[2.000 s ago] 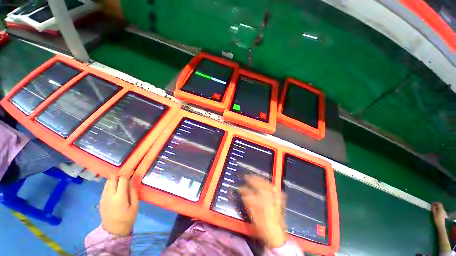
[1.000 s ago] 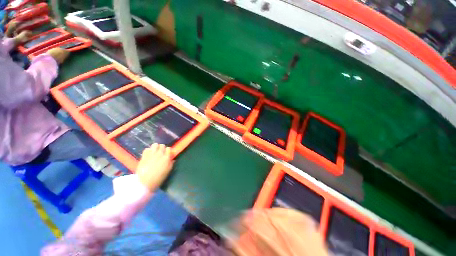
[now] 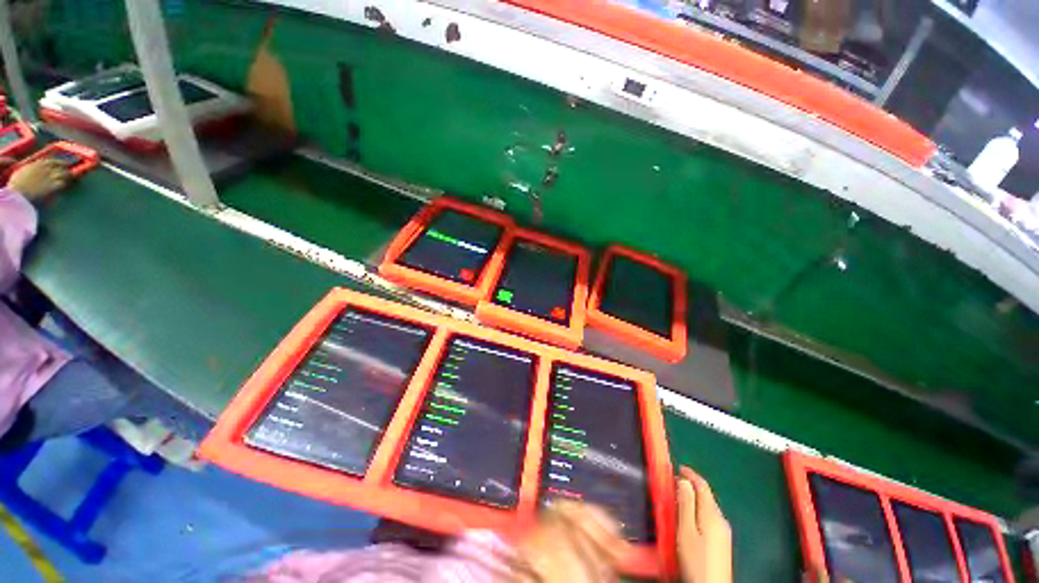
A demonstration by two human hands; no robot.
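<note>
An orange-red three-slot foam tray (image 3: 253,419) lies in front of me on the green bench. Its three tablets (image 3: 342,393) show black menus with green and white text. My left hand (image 3: 579,544) is blurred at the right tablet's lower end and the tray's front edge; its finger pose is unclear. My right hand (image 3: 703,533) is at the tray's right edge, fingers along the frame, its lower part cut off by the picture. Beyond the metal rail, three single-slot trays (image 3: 640,338) hold tablets; two screens show green and red marks, the right one is dark.
Another three-slot tray (image 3: 800,501) with dark tablets is at the lower right, cut off. White trays (image 3: 217,108) are stacked behind a pale post (image 3: 171,108). A neighbour's hand (image 3: 40,179) and pink sleeve are at the left, above a blue stool (image 3: 68,490). A white-edged shelf (image 3: 513,68) runs above.
The left three-slot tray has moved right to in front of me and its screens now show menus. The other has moved farther right. My left hand has crossed right; the view has shifted.
</note>
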